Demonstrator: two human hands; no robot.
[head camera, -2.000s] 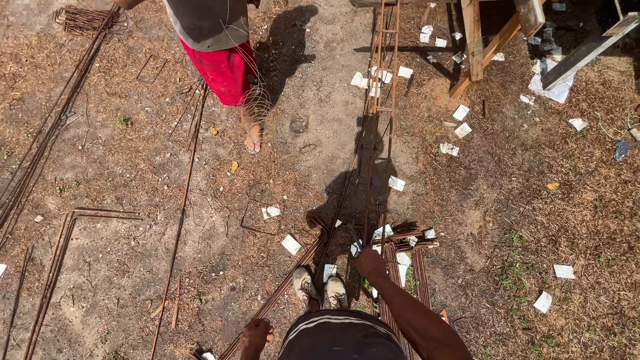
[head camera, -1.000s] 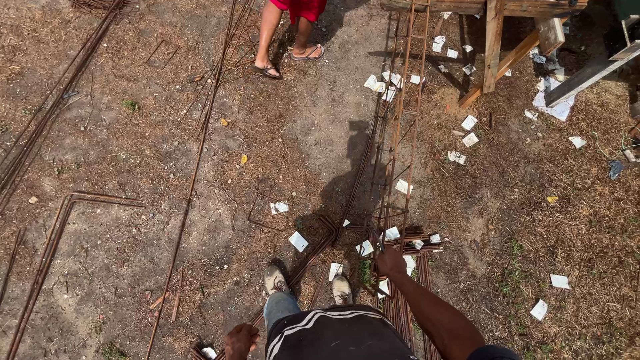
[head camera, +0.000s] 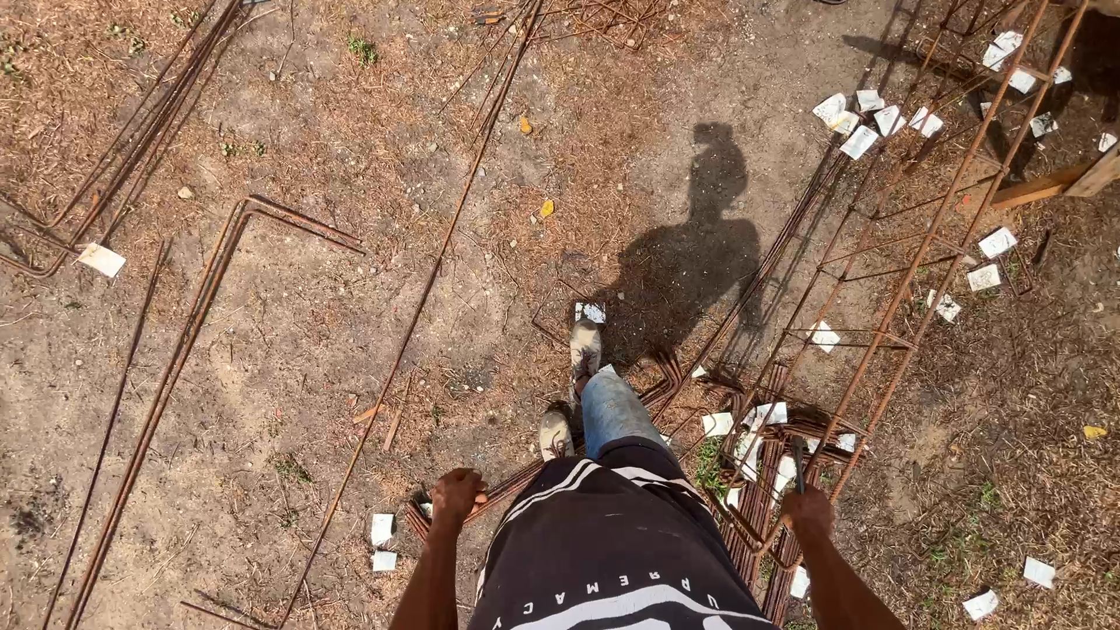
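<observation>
My right hand (head camera: 807, 512) is closed around a dark hand tool (head camera: 798, 465), which points up from the fist beside the bundled rebar (head camera: 752, 547). What kind of tool it is cannot be made out. Curled near the left of my dark shirt, my left hand (head camera: 459, 494) hangs above the end of another rebar bundle (head camera: 507, 492); whether anything is in its fingers is not clear. A long tied rebar cage (head camera: 932, 236) runs from near my right hand to the upper right. White paper pieces (head camera: 769, 414) lie on and around the bundles.
A long thin bar (head camera: 437, 262) crosses the ground left of my feet. Bent rebar (head camera: 206, 297) and more bars (head camera: 157, 114) lie farther left. Wire-like thin rods (head camera: 612, 22) are at the top. A wooden timber (head camera: 1041, 188) stands at the right edge. Scattered papers (head camera: 997, 243) lie nearby.
The view has swung left. My feet have moved, one now ahead of the other on a paper piece. The person in red shorts has gone out of view.
</observation>
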